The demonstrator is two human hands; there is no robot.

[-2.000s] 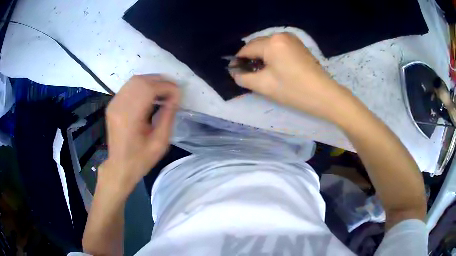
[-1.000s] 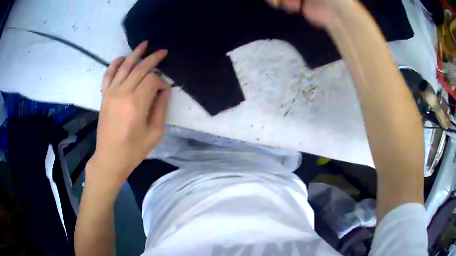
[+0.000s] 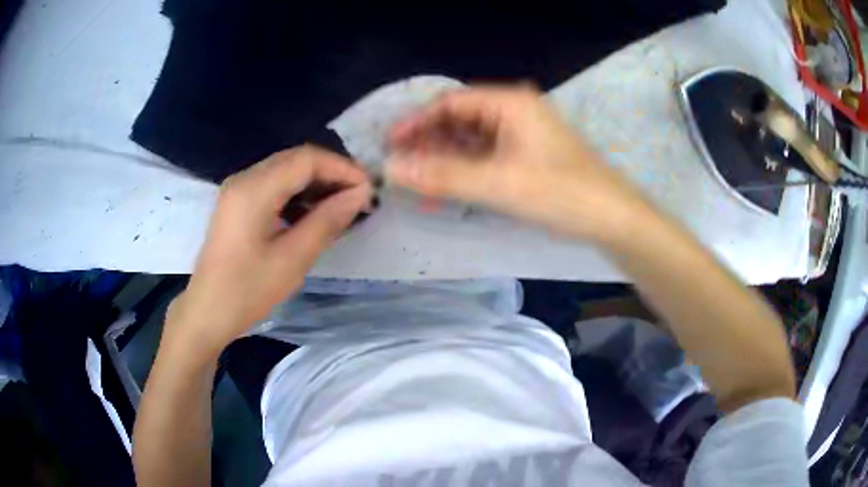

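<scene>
The black cut panel (image 3: 381, 48) lies flat on the white pressing cloth (image 3: 105, 214), its curved notch facing me. My left hand (image 3: 262, 228) is over the panel's near left corner, thumb and forefinger pinched on the thin black tape (image 3: 162, 164), which trails left over the cloth. A small dark end shows at those fingertips. My right hand (image 3: 504, 157) is blurred just right of them, over the notch, with its fingers curled. Something dark shows inside its fingers, too blurred to name.
The iron (image 3: 738, 133) lies at the right with its wooden handle (image 3: 799, 141) and a cord running off right. A metal rack (image 3: 823, 228) is beside it. A red basket (image 3: 806, 71) is at the upper right. Clear plastic (image 3: 400, 297) lies at the front edge by my waist.
The panel has shifted left, and more of the iron shows. My right hand went to the panel's far part, then came back beside my left fingertips. My left hand has moved slightly right.
</scene>
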